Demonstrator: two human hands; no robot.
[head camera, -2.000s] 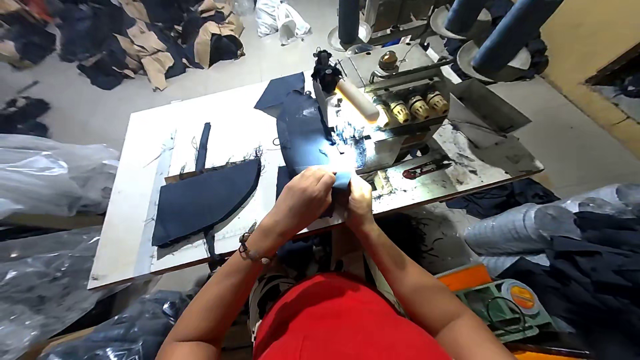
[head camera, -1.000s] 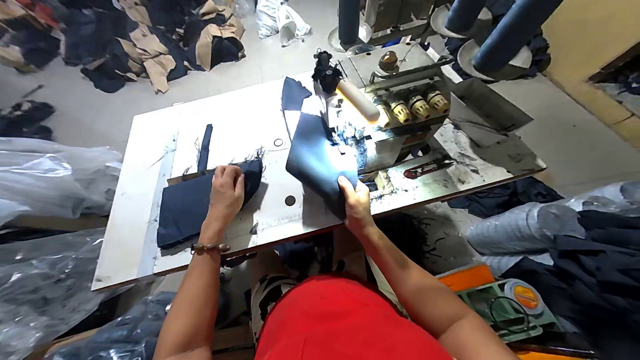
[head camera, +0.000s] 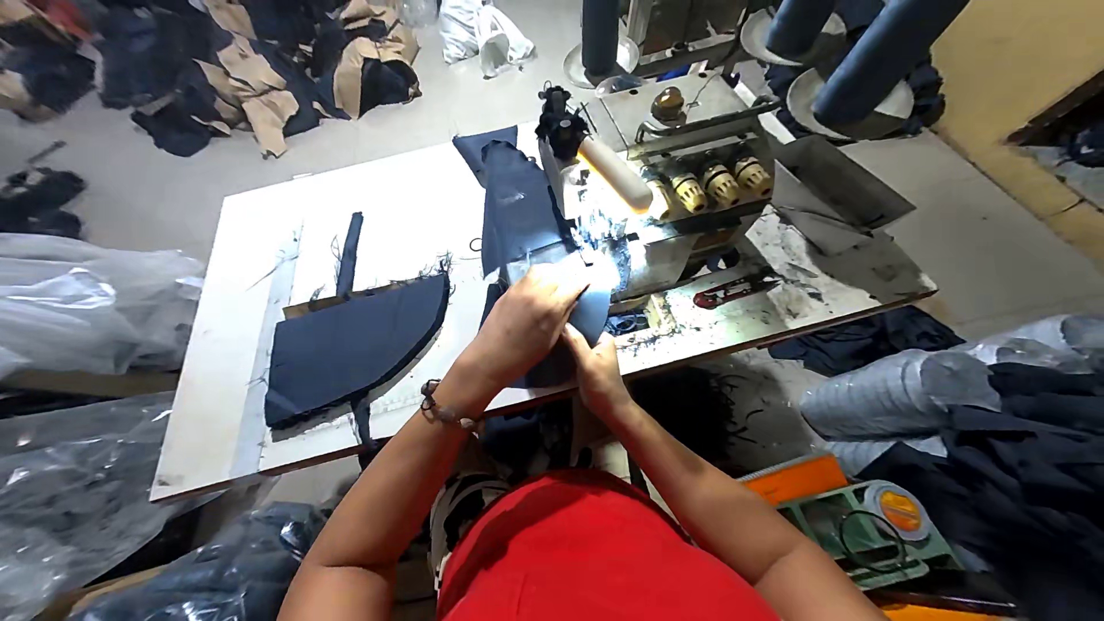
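Observation:
My left hand (head camera: 536, 312) is closed on the edge of a dark navy cloth panel (head camera: 522, 211), just in front of the lit sewing area of an overlock-type sewing machine (head camera: 690, 172). Close beside it, my right hand (head camera: 597, 360) pinches the cloth's near corner between thumb and fingers. The panel runs away from me along the machine's left side, and part of it lies beneath my left hand. A stack of curved dark cloth pieces (head camera: 354, 349) rests on the white table to the left. The needle itself is hidden by glare and my hands.
Red-handled snips (head camera: 733, 291) lie on the table (head camera: 216, 345) at the right. Blue thread cones (head camera: 880, 65) stand behind the machine. Plastic-wrapped bundles (head camera: 78, 302) flank the left side; wrapped rolls (head camera: 897, 379) and a green plastic case (head camera: 862, 526) are at the right. Cloth heaps (head camera: 259, 69) cover the floor beyond.
My left hand has moved right, from the stack of cloth pieces to the cloth at the machine. Both hands are now close together, and a separate cloth piece shows beyond the panel's far end.

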